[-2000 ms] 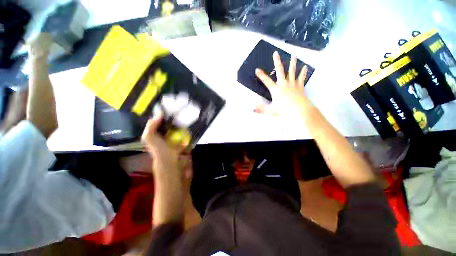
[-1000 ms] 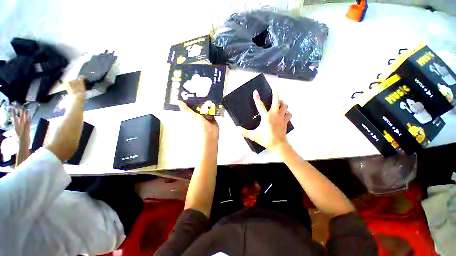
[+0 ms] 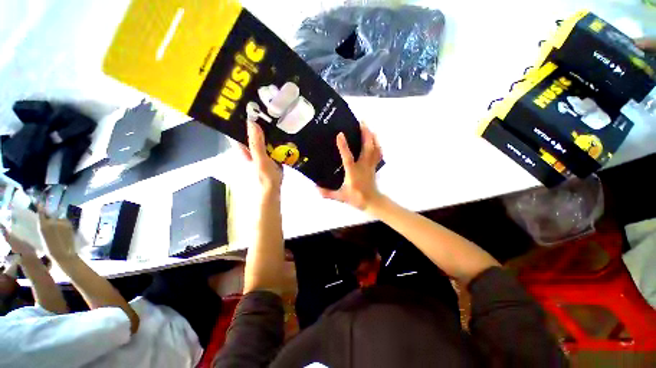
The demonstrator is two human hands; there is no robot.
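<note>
A black outer carton [image 3: 288,108] with "MUSIC" in yellow and a white earbuds picture is held up over the table. Its yellow flap [image 3: 172,54] is open and points to the upper left. My left hand [image 3: 265,158] holds the carton's lower left edge. My right hand [image 3: 358,172] is at its lower right end, fingers on the carton. The inner box my right hand held is not clearly visible; I cannot tell whether it is inside the carton.
Plain black inner box [image 3: 198,217] stands left of me. Plastic bag of black items [image 3: 395,50] lies at the back. Looped finished boxes [image 3: 568,108] stand at the right, a hand at their far edge. A neighbouring person's hands [image 3: 57,237] work at the left beside another black box [image 3: 115,230].
The carton, flat on the table a second ago, is now raised and tilted with its yellow flap showing. Both my hands are on it. The black box under my right hand no longer shows.
</note>
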